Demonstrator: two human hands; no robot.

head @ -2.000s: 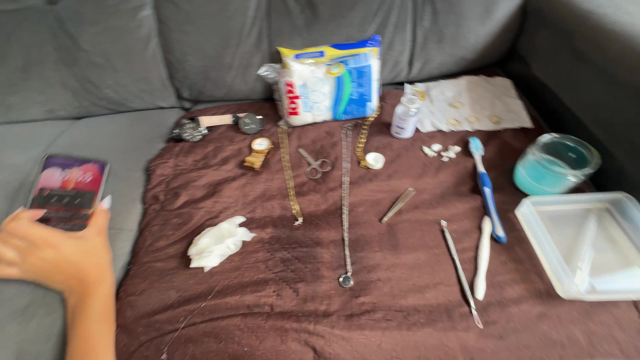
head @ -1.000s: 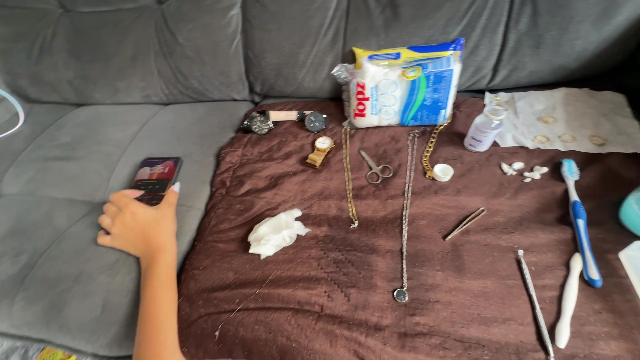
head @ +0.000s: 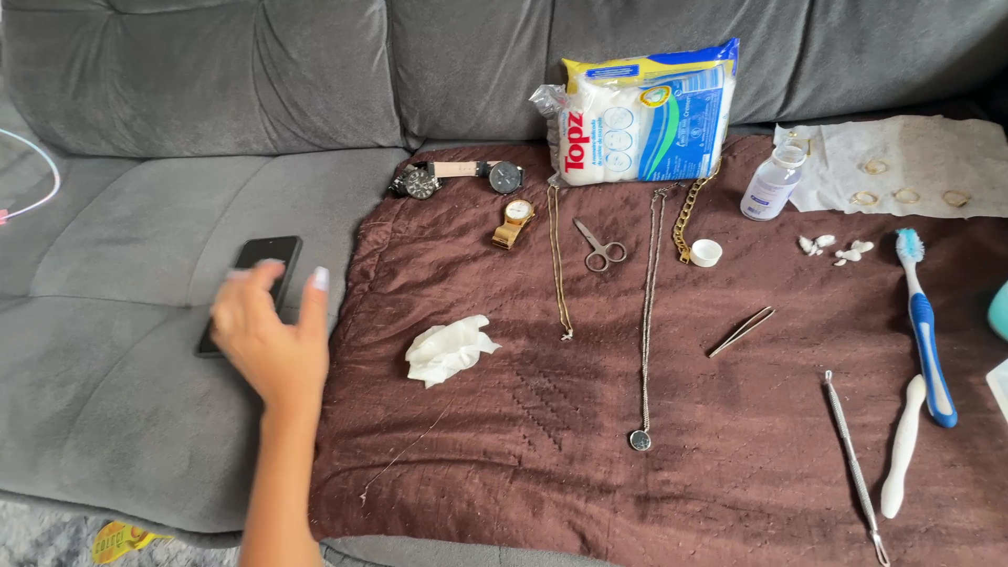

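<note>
At the left, my left hand point(head: 272, 342) hovers over or rests at a dark smartphone point(head: 269, 250) on the grey sofa seat; its thumb is apart from the blurred fingers and it grips nothing. The phone's screen is dark. My right hand is out of view. Nearest on the brown quilted cloth point(head: 488, 480) is a crumpled white tissue point(head: 449, 350). Beyond it lie a gold-coloured watch point(head: 513, 223), two dark watches point(head: 417, 183), point(head: 505, 178), a thin gold-coloured chain point(head: 558, 268), small scissors point(head: 600, 248) and a silver-coloured pendant necklace point(head: 646, 339).
A cotton package point(head: 646, 118) leans against the sofa back. Rightward are a chunky chain point(head: 687, 220), white cap point(head: 705, 253), small bottle point(head: 772, 185), rings on white cloth point(head: 835, 150), tweezers point(head: 740, 331), toothbrush point(head: 925, 331), double-ended metal tool point(head: 850, 461) and white handle-like tool point(head: 903, 449).
The phone's screen was lit and is now dark. My left hand's thumb and fingers are spread wider than a second ago. The view has shifted left and closer.
</note>
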